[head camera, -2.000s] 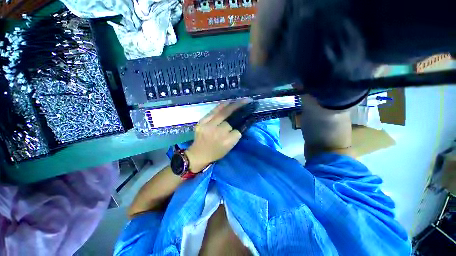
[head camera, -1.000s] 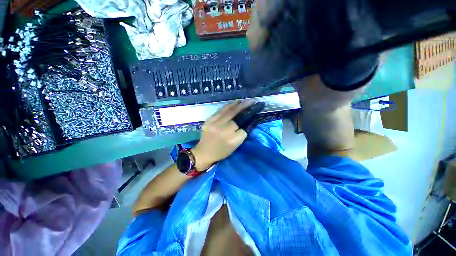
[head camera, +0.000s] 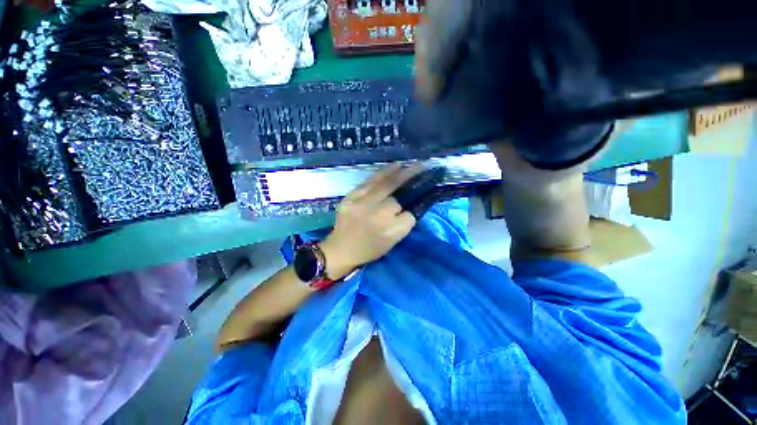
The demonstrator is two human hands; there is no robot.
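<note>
A black jig (head camera: 236, 133) with white lettering lies on the green bench and holds a row of small black leaded components (head camera: 329, 139). A shiny silver bar (head camera: 303, 185) lies along its near side. My left hand (head camera: 378, 212), with black coverings on some fingers, rests over the bar; its thumb and fingertips are partly hidden. My right hand (head camera: 433, 58) is blurred close to the camera, around a large black tool (head camera: 656, 50) that looks like an electric screwdriver. The tool hides most of this hand, its tip and the jig's right part.
A black tray (head camera: 222, 166) at left holds many tiny silver screws (head camera: 149, 174) and dark leads with white ends (head camera: 37, 62). Behind the jig are a white cloth (head camera: 270, 46) and an orange-brown fixture (head camera: 373, 35). Another orange-brown board (head camera: 722, 118) is at right. A person's pink sleeve (head camera: 91, 340) is lower left.
The view has shifted slightly. The black tool and my right hand have moved a little in front of the jig. My left hand stays over the silver bar.
</note>
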